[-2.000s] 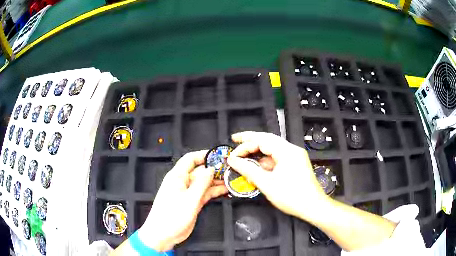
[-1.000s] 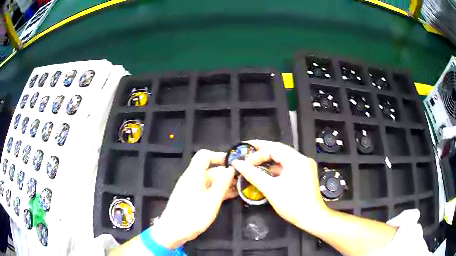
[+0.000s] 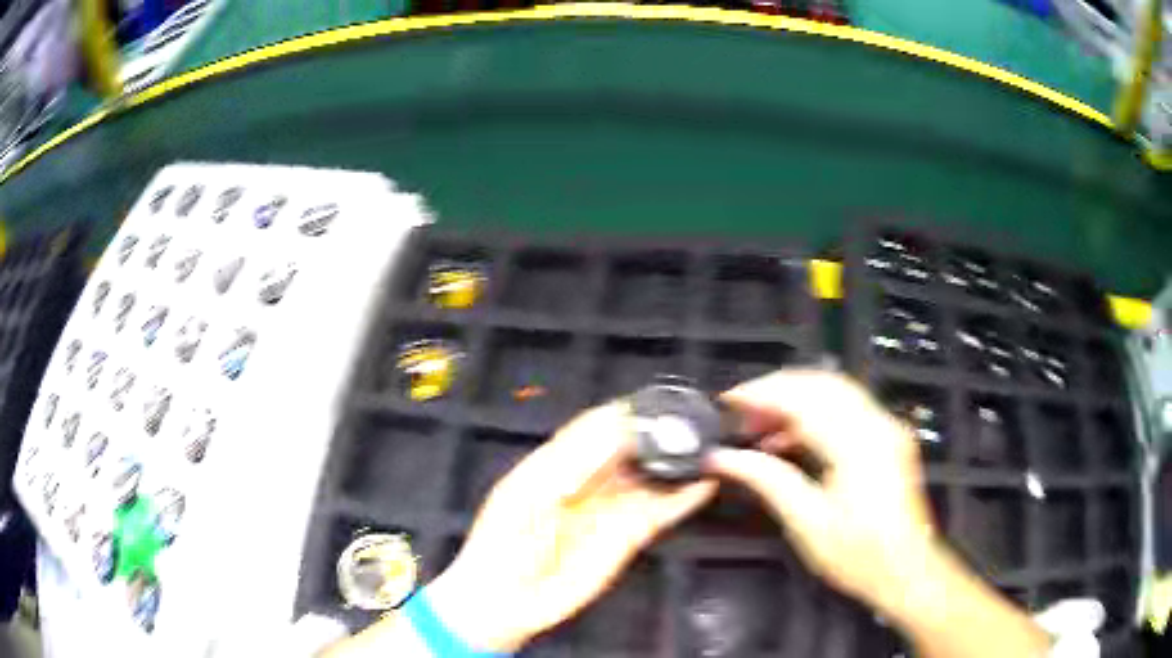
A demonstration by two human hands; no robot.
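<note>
A round dark unit (image 3: 674,435) with a pale spot on its face is held between my hands over the near black tray (image 3: 399,456). No yellow shows on it; the view is blurred. My left hand (image 3: 566,521), with a blue wrist band, holds its left and lower side. My right hand (image 3: 835,476) has its thumb and fingers at its right edge. Round housings with yellow inside (image 3: 428,370) sit in the tray's left column. A clear round piece (image 3: 716,625) lies in a pocket below my hands.
White trays with mottled discs (image 3: 364,244) and a green patch (image 3: 134,537) are on the left. A black tray of dark units with white marks (image 3: 842,309) is on the right. Yellow tape (image 3: 825,278) shows behind the trays.
The separate mottled disc and yellow housing no longer show between my hands; one dark round unit shows there instead. The view has shifted, so the trays appear further right and lower.
</note>
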